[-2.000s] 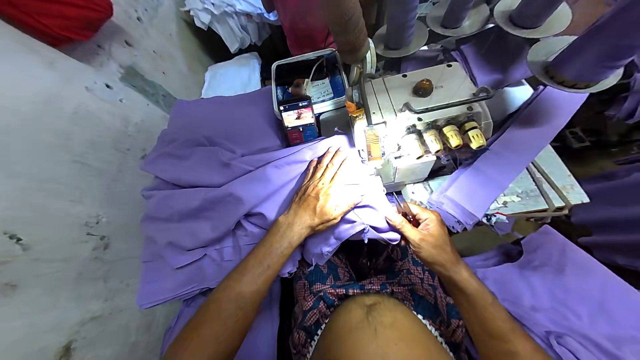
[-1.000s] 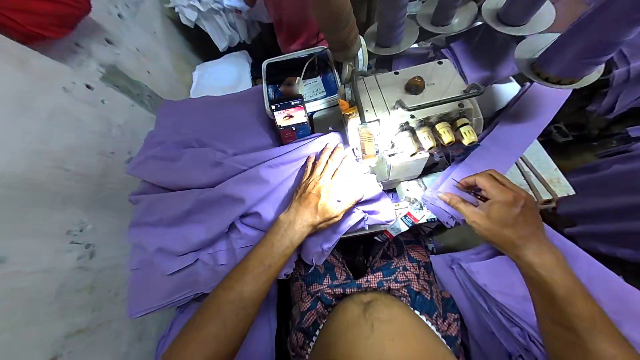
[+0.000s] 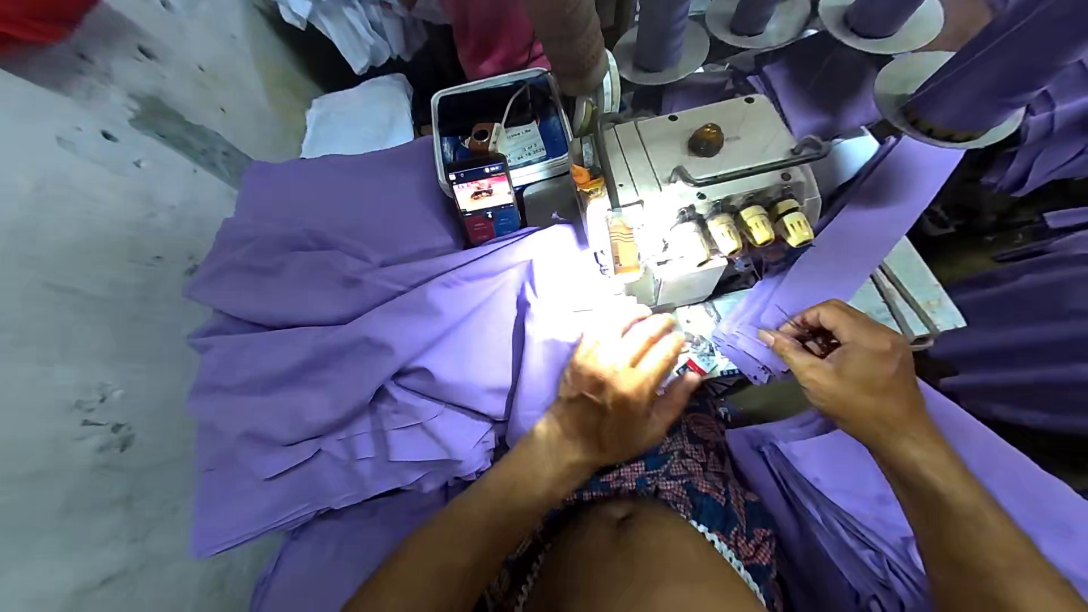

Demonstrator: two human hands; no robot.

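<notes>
My left hand (image 3: 625, 382) lies near the needle area of a white overlock sewing machine (image 3: 705, 161), its fingertips in strong glare beside purple fabric (image 3: 442, 314). Whether it grips any cloth cannot be made out. My right hand (image 3: 850, 365) is raised at the machine's right, thumb and fingers pinched around a small dark tool, perhaps thread snips (image 3: 818, 340). Just left of its fingertips are the layered ends of long purple fabric strips (image 3: 756, 340). Yellow tension dials (image 3: 756, 225) line the machine's front.
A phone (image 3: 484, 200) leans on a plastic container (image 3: 442, 127) left of the machine. Large purple thread cones (image 3: 663, 38) stand behind. More purple cloth (image 3: 850, 484) hangs at the lower right. A stained wall (image 3: 93, 340) bounds the left, and another person's arm (image 3: 569, 42) shows at the top.
My left hand has shifted right and toward my body, off the bunched cloth it pressed. My right hand moved right from the cloth at the machine's front to beside the strips.
</notes>
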